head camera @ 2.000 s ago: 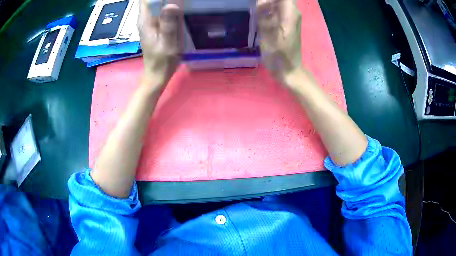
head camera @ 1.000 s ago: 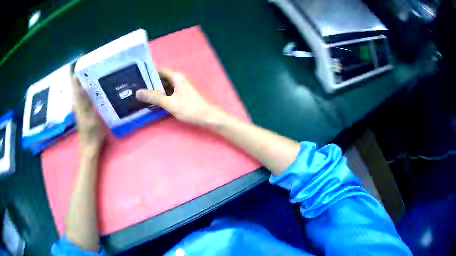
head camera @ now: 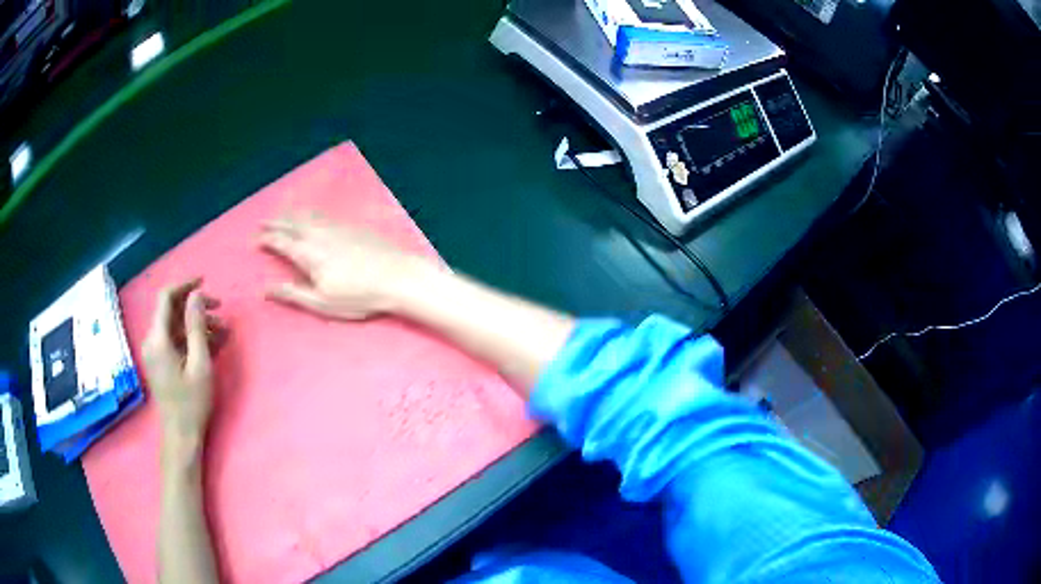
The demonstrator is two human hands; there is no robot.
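My left hand (head camera: 183,346) is over the left part of the pink-red work mat (head camera: 343,445), fingers bent and apart, holding nothing. My right hand (head camera: 333,272) is over the upper middle of the mat, slightly blurred, fingers spread and empty. A retail box (head camera: 671,50), white and blue with a dark picture on top, lies on the metal pan of the bench scale (head camera: 731,143) at the upper right. The scale's dark panel shows green digits. The stack of flat cartons (head camera: 86,354) lies at the mat's left edge.
Another white and blue box (head camera: 11,451) is cut off at the left rim. The scale cable (head camera: 668,237) with a white tag runs down beside the scale. An open brown cardboard box (head camera: 839,405) is below the bench at right. A green line (head camera: 143,103) edges the dark bench top.
The box that was in both hands over the mat is gone from them, and a box now lies on the scale pan. Both hands are empty. The view has shifted right.
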